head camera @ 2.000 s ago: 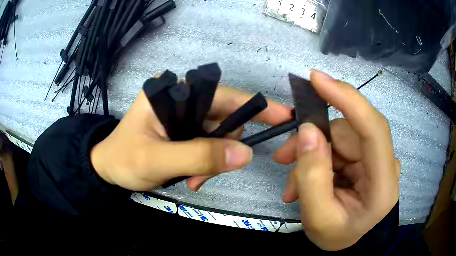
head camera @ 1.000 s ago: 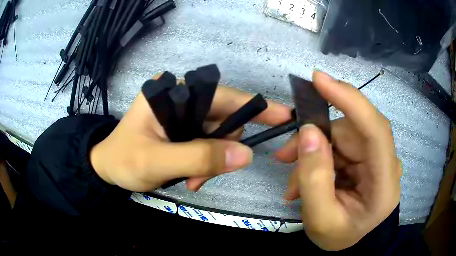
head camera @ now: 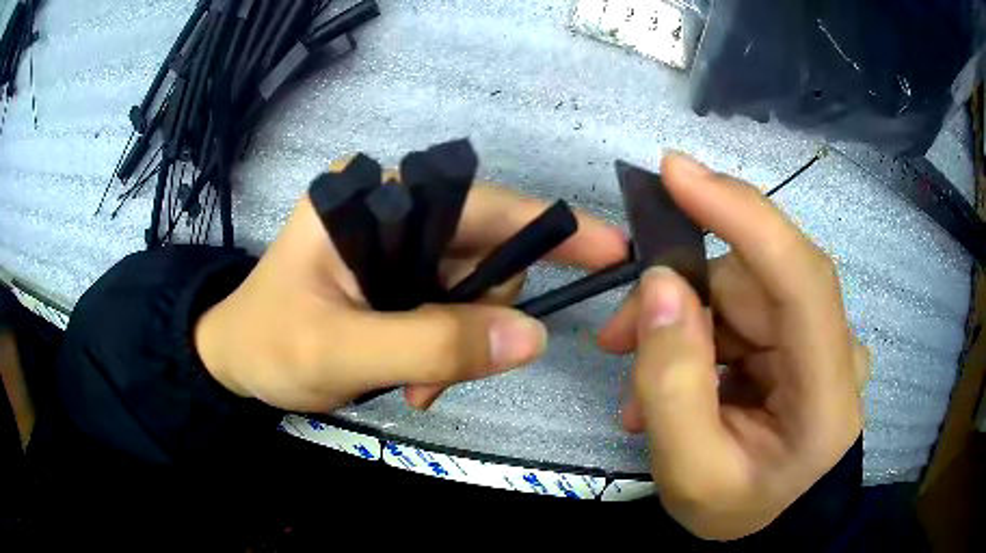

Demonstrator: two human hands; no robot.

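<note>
My left hand (head camera: 324,335) holds several black antennas (head camera: 405,232), fanned with their wide ends up. One antenna stem (head camera: 578,290) points right from my left thumb and forefinger. My right hand (head camera: 746,367) grips the dark flat trimming knife (head camera: 668,229) between thumb and forefinger, angled tip up. The blade lies against the stem's right end and hides the joint there. A thin black cable (head camera: 795,176) comes out behind my right forefinger, with a tiny pale connector (head camera: 822,152) at its tip.
A loose pile of black antennas (head camera: 216,97) lies at the upper left. A dark shiny plastic bag (head camera: 833,70) lies at the upper right, beside a whitish number plate (head camera: 638,26). A dark strip (head camera: 930,200) lies at the far right. A blue-printed white strip (head camera: 487,471) runs along the near edge.
The knife and my right fingertips have shifted slightly left along the stem. The cable tip has moved slightly. My left hand and its antennas are nearly unchanged.
</note>
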